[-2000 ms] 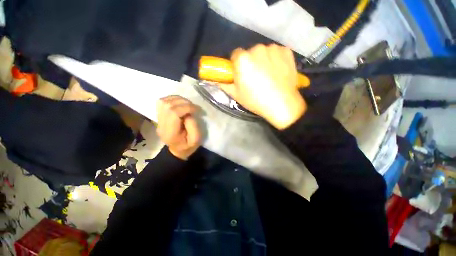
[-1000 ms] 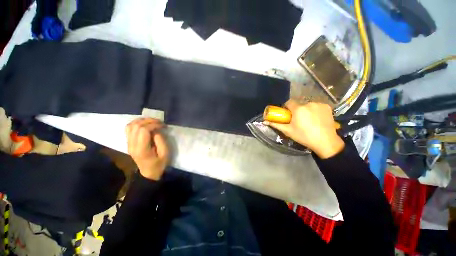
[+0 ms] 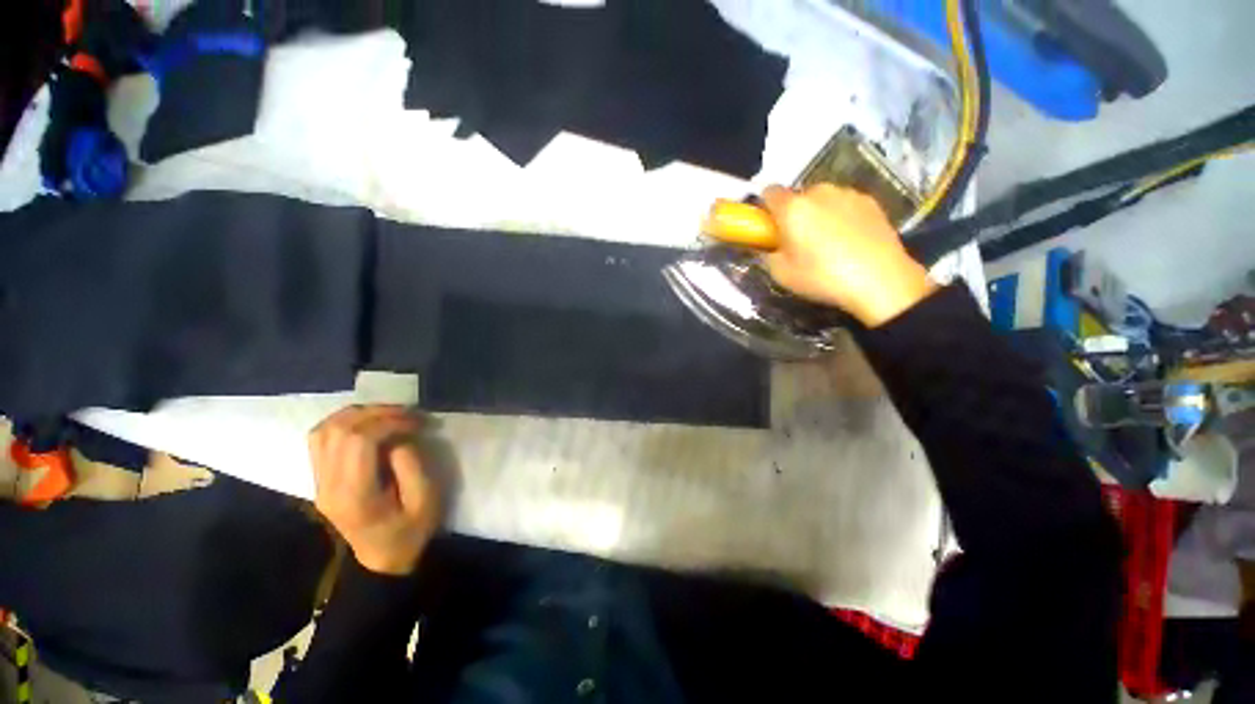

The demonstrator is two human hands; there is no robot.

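A long black cloth strip (image 3: 179,296) lies across the whitish ironing table (image 3: 606,481). A darker rectangle with straight edges (image 3: 592,358) shows at its right end. My right hand (image 3: 853,248) is closed around the orange handle of the steam iron (image 3: 743,296), whose silver soleplate overlaps the cloth's right end. My left hand (image 3: 374,484) rests with curled fingers on the table just below a small pale tab (image 3: 387,388) at the cloth's near edge. I cannot tell whether it touches the tab.
Black cut pieces with jagged edges (image 3: 592,76) lie at the far side. A metal iron rest (image 3: 860,172) is partly behind my right hand. Hoses run off to the right. Small bundles with blue bands (image 3: 97,162) lie far left. Dark cloth (image 3: 165,564) hangs near left.
The iron in my right hand has moved from lower left over the cloth to its right end, past the view one second ago. The darker rectangle now shows. My left hand stays curled near the tab.
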